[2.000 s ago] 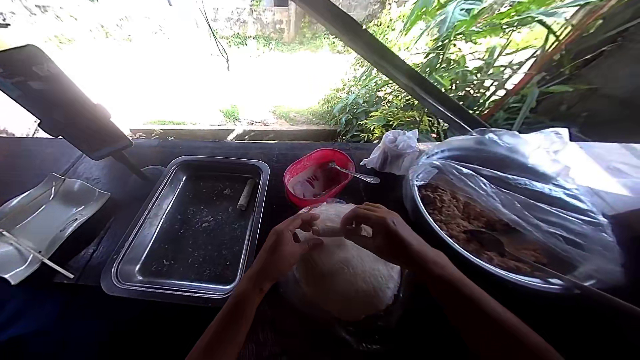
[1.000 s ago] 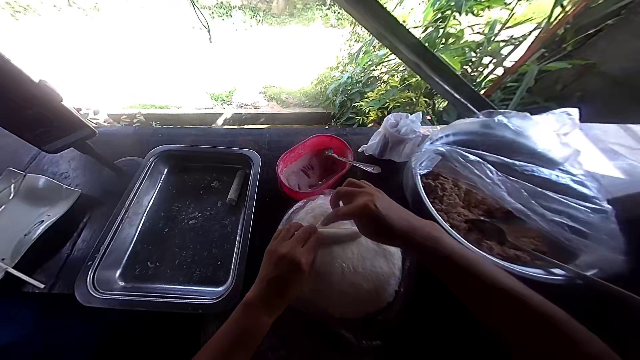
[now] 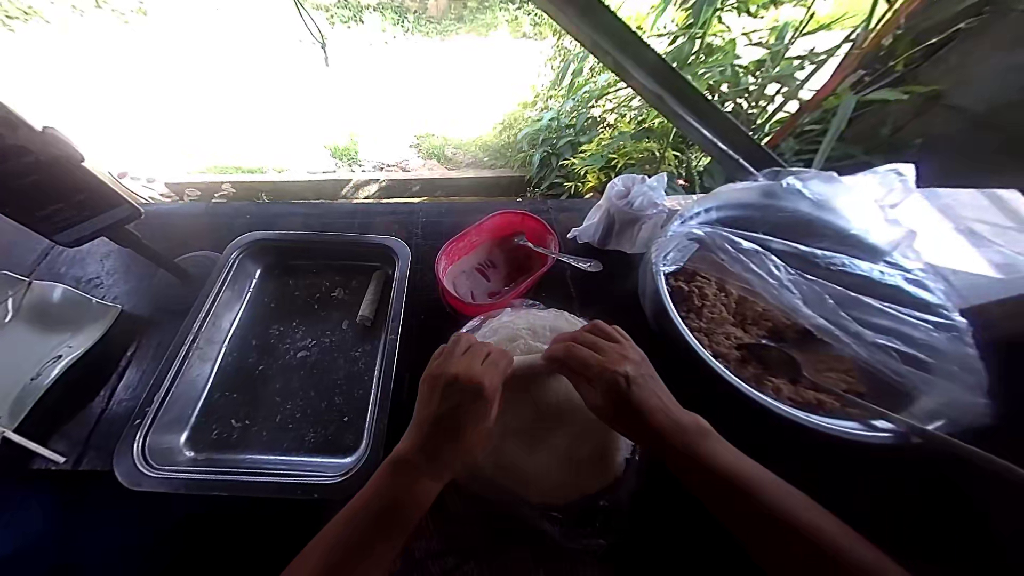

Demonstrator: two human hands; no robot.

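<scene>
My left hand [image 3: 464, 392] and my right hand [image 3: 612, 376] pinch the two ends of a thin pale roll of wrapper [image 3: 528, 362], lying across a stack of round white wrapper sheets [image 3: 552, 448]. Clear plastic shows around the stack's edge. Just beyond it stands a red plastic bowl [image 3: 448, 298] with whitish paste and a metal spoon [image 3: 572, 260]. To the left, a metal tray [image 3: 240, 478] holds one finished-looking roll [image 3: 370, 298] near its right side. On the right, a large metal basin [image 3: 668, 308] holds brown crumbly filling [image 3: 720, 320] and a long-handled ladle [image 3: 772, 362].
A clear plastic sheet [image 3: 848, 280] partly covers the basin. A crumpled white plastic bag [image 3: 628, 212] sits behind, between bowl and basin. At far left are a pale wavy-edged dish [image 3: 56, 336] and a dark device on a stand [image 3: 60, 188]. The ladle's handle juts toward the right front.
My right hand has moved from above the wrapper to its right end. Both hands are now level at opposite ends of the roll, which lay slanted between them a second ago.
</scene>
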